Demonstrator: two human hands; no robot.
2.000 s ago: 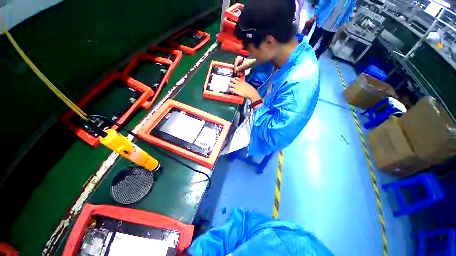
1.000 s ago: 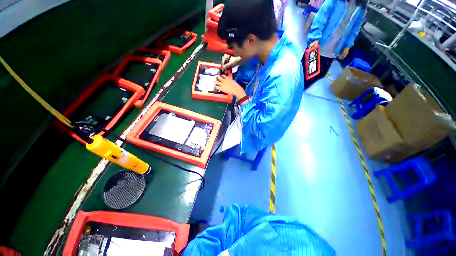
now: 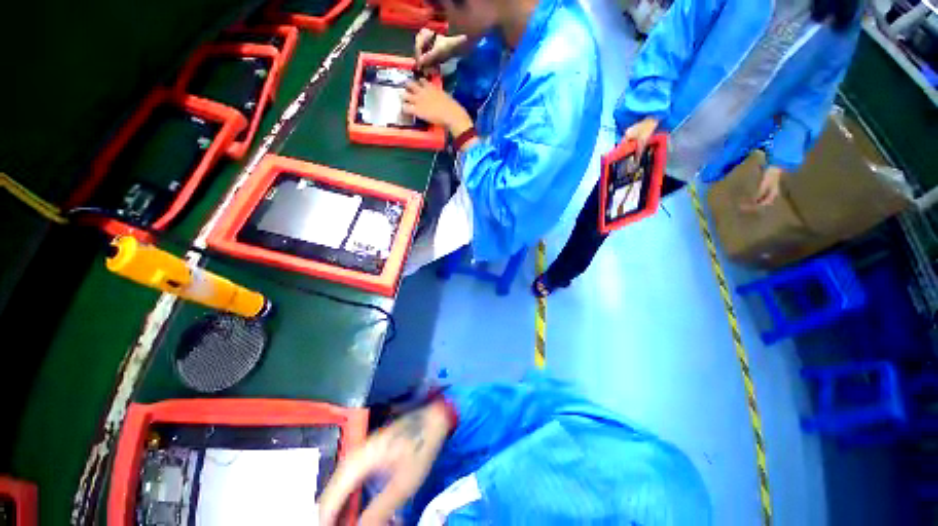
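An open-backed tablet (image 3: 170, 483) in a red-orange frame (image 3: 247, 413) lies nearest me at the bottom left, with a large white battery (image 3: 262, 488). My right hand (image 3: 386, 467), with a dark red wrist band, is over the frame's right side. It is blurred and its fingers are cut off by the bottom edge, so whether it grips anything is unclear. My left hand is out of view. A yellow-orange electric screwdriver (image 3: 185, 277) lies on the bench, its dark tip by a round mesh screw tray (image 3: 220, 351).
Another framed tablet (image 3: 319, 221) lies beyond the tray. Several framed tablets (image 3: 154, 164) lie on the green conveyor at left. A co-worker (image 3: 535, 134) works on a framed tablet (image 3: 389, 101). Another person (image 3: 741, 82) stands in the aisle holding one (image 3: 630, 185). A black cable crosses the bench.
My right hand has come into view over the near frame. The bench view has shifted up and left. The standing person with the framed tablet is closer. The screwdriver still lies by the tray.
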